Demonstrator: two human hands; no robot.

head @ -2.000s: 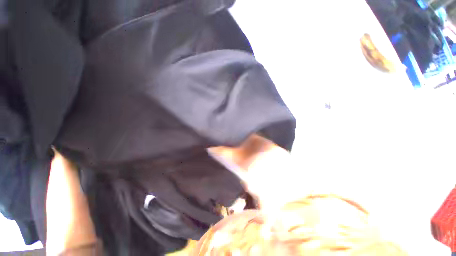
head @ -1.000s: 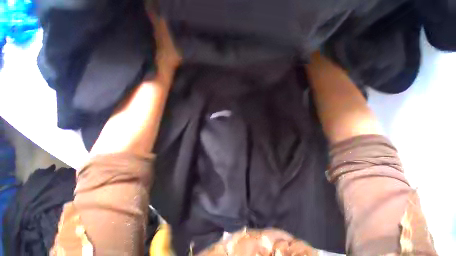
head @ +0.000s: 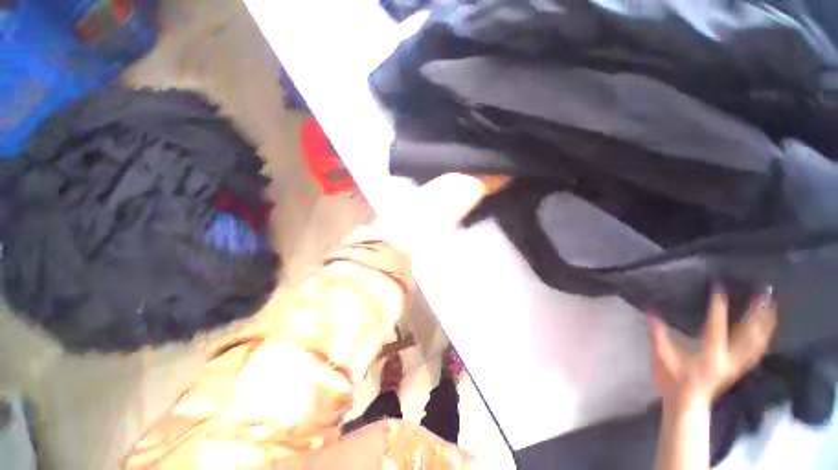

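Black garments lie in a large loose pile on a white-topped worktable, from the top centre to the right edge. My left hand reaches to the pile's near left edge; it is washed out by glare and its fingers are hidden at the cloth, so its grip cannot be told. My right hand lies on the pile's lower edge, its fingers spread over the dark cloth. A curved flap of cloth hangs loose between my hands.
A rounded black garment heap, with a red and blue patch, stands near the floor at left. A blue object is behind it. A red object is beside the table. Dark cloth lies at the table's bottom edge.
The view has swung left, bringing the floor heap into full view. The black garments now lie to the right on the table. My right hand, hidden in cloth before, now shows spread.
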